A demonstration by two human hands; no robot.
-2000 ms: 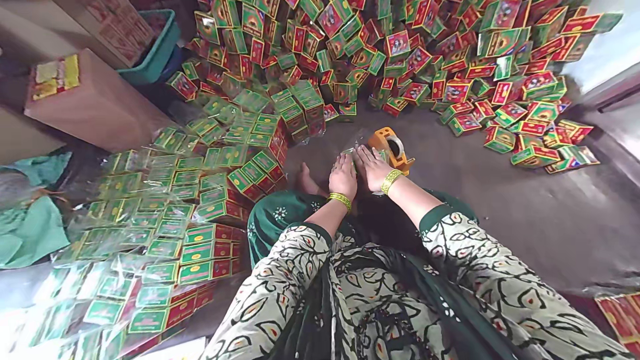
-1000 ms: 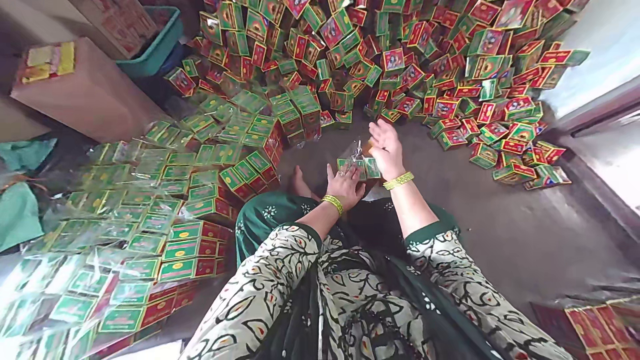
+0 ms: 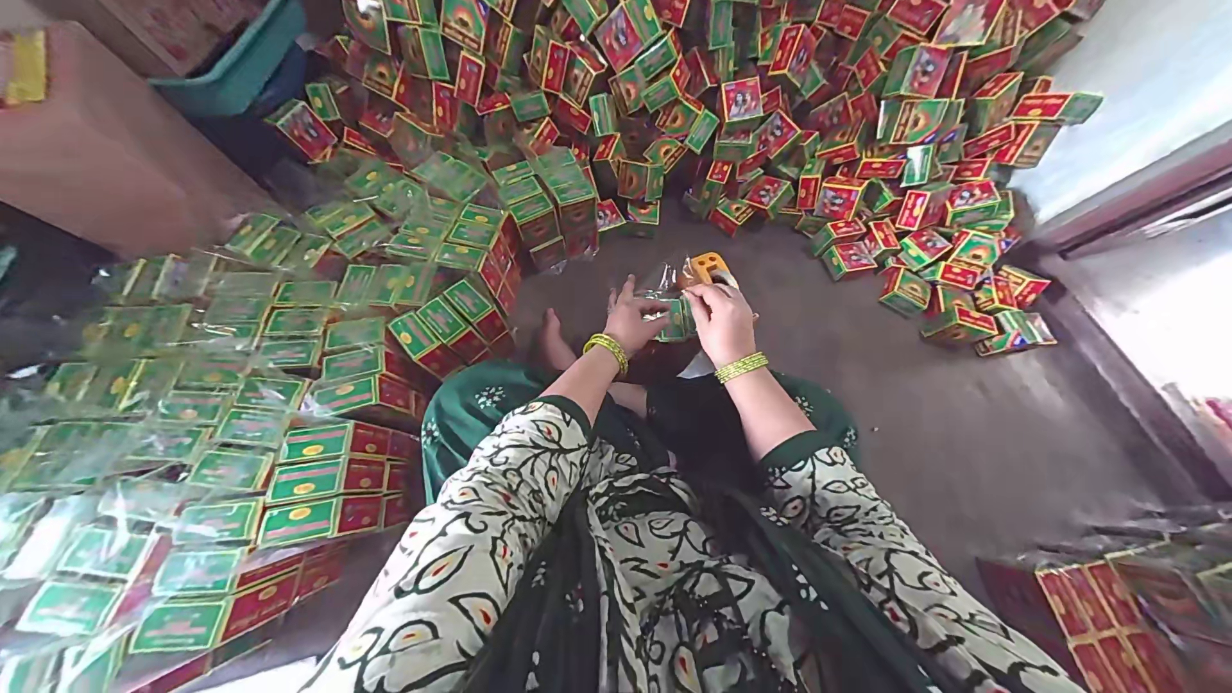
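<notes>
Between my two hands, low in front of my lap, is a pack of small green boxes [image 3: 676, 320] in clear plastic film. My left hand [image 3: 633, 318] touches the pack's left side with its fingers spread. At its upper right, my right hand [image 3: 720, 318] has thumb and finger pinched together at the film; the hold is too small to make out fully. An orange tape dispenser [image 3: 710, 268] lies on the floor just beyond my right hand, partly covered by it.
Wrapped packs of green and red boxes [image 3: 318, 443] spread over the left floor. Loose red and green boxes [image 3: 770, 125] form a heap ahead. A cardboard carton [image 3: 106, 144] and a teal tub [image 3: 236, 72] stand at upper left. More packs [image 3: 1107, 616] sit at lower right.
Two seconds ago both hands were close together beside the tape dispenser. One second ago my right hand was raised and open above the pack; it has come down to the film.
</notes>
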